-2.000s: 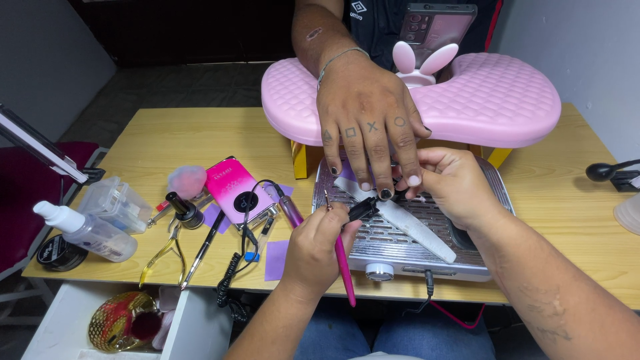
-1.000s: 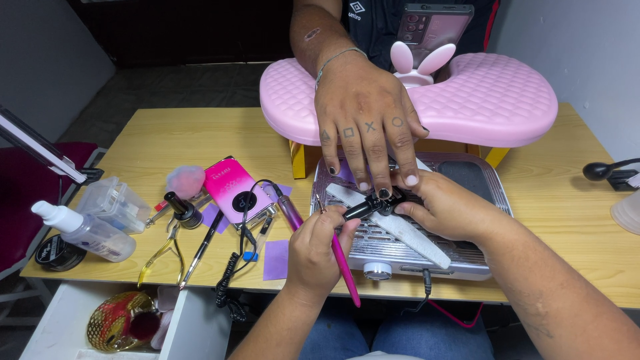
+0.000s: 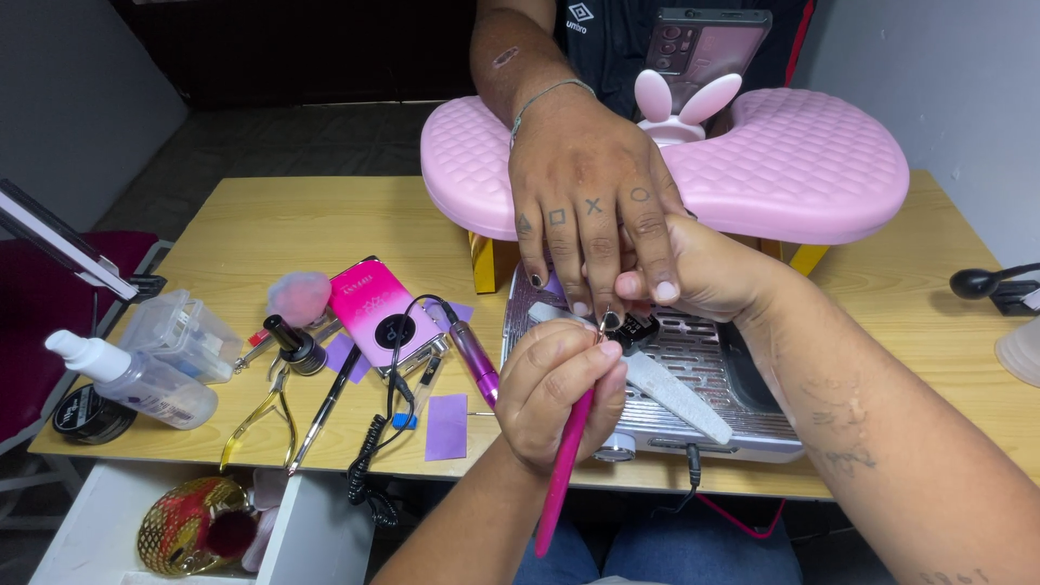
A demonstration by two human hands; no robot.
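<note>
My left hand (image 3: 561, 390) grips a thin brush with a pink handle (image 3: 565, 471); its tip is at the dark nail of another person's finger. That person's hand (image 3: 593, 203) lies palm down over the front of a pink quilted armrest (image 3: 792, 162), some nails dark and others bare. My right hand (image 3: 691, 268) holds that person's fingers from the side, thumb near the fingertips. Below them a small black polish bottle (image 3: 635, 333) lies on a silver nail dust collector (image 3: 691, 366), beside a pale nail file (image 3: 678, 398).
To the left are a pink nail drill unit (image 3: 378, 313), a purple handpiece (image 3: 474, 361), cuticle nippers (image 3: 276, 410), a dark bottle (image 3: 296, 345), a spray bottle (image 3: 154, 390) and a plastic box (image 3: 183, 333). An open drawer (image 3: 313, 528) projects at front left; a cable (image 3: 693, 471) hangs at the collector.
The black bottle was between my hands; now it lies under the fingers. My left hand has brought the brush to a nail, and my right hand has moved up to the other person's fingers.
</note>
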